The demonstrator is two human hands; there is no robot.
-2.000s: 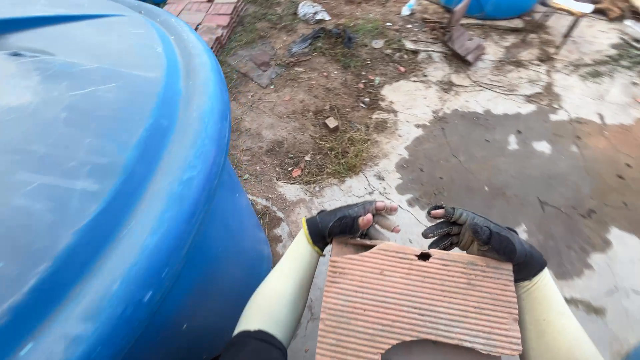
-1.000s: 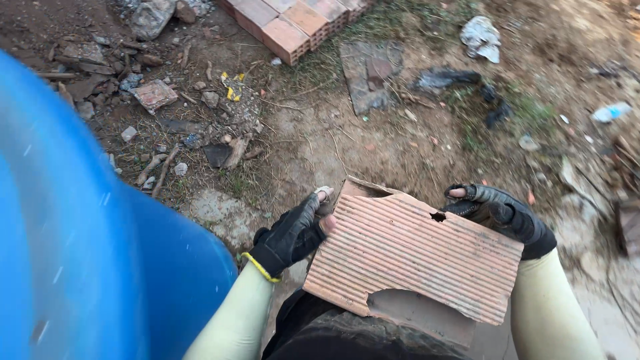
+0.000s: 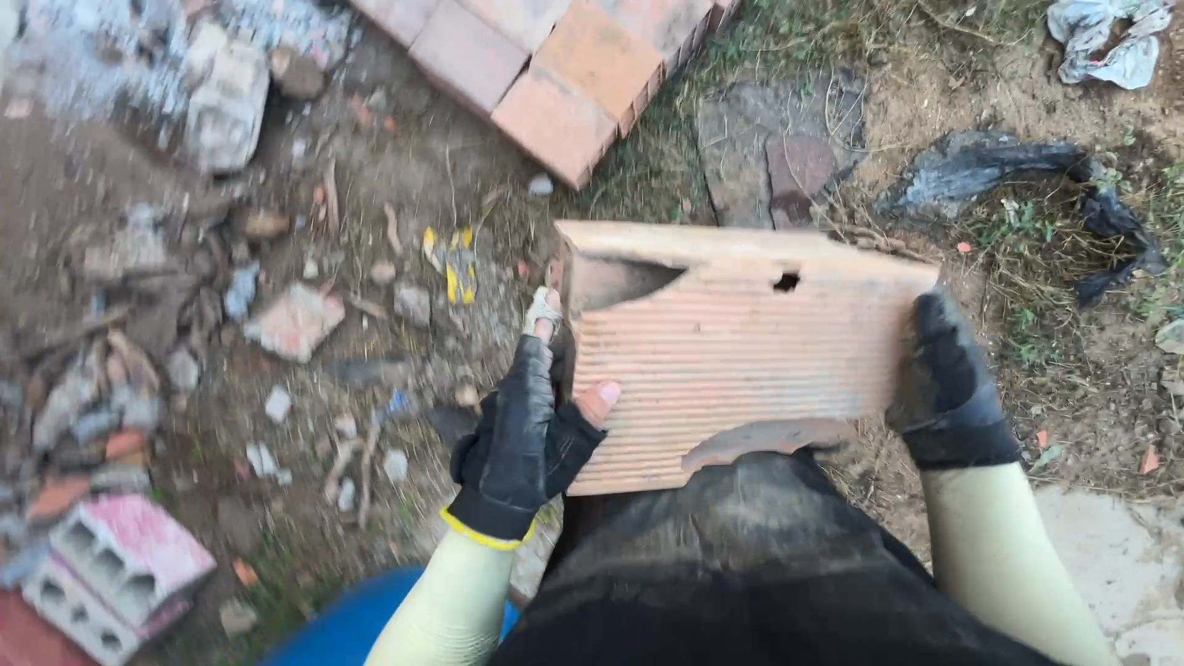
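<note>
A ribbed hollow clay block is held level in front of my dark trousers. Its upper left corner is broken away, it has a small hole near the top edge, and a curved piece is gone from its lower edge. My left hand, in a black fingerless glove with a yellow cuff, grips the block's left end, thumb on the ribbed face; one finger is wrapped in pale tape. On the right end rests my right hand, in a black glove, its fingers mostly hidden behind the block.
Stacked clay blocks lie ahead. Hollow blocks with pink faces sit lower left among rubble and sticks. Black plastic and a crumpled white bag lie at right. Part of a blue tank shows at the bottom.
The view has swung left and down, bringing the stacked blocks closer to the middle. My right hand, with fingers raised over the block's top edge before, is now at its right end.
</note>
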